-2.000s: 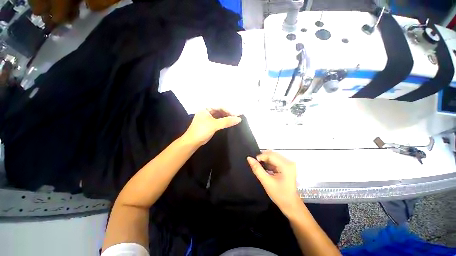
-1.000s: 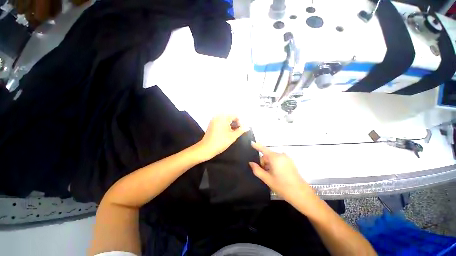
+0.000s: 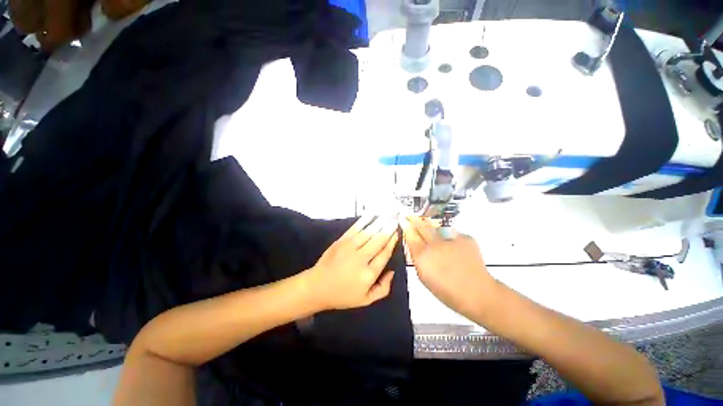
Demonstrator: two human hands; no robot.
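Observation:
A black garment (image 3: 349, 341) lies on the white table and hangs over its front edge. Its corner lies close to the presser foot and needle (image 3: 408, 204) of the sewing machine (image 3: 523, 111). My left hand (image 3: 353, 266) lies on the cloth, its fingers stretched toward the needle area. My right hand (image 3: 444, 262) is beside it at the cloth's right edge, its fingertips at the corner. The fingertips nearly meet in bright glare, and whether they pinch the cloth is hard to tell.
Thread snips (image 3: 646, 266) lie at right on the table. A ruled tape (image 3: 468, 346) runs along the front edge. The heaped black cloth (image 3: 119, 190) covers the left side. A perforated grey rail (image 3: 55, 353) is at lower left. Black straps (image 3: 646, 119) wrap the machine head.
Both hands have moved forward to the needle area with the cloth's edge. The left hand has flattened onto the cloth. The view has shifted, so the machine head appears lower.

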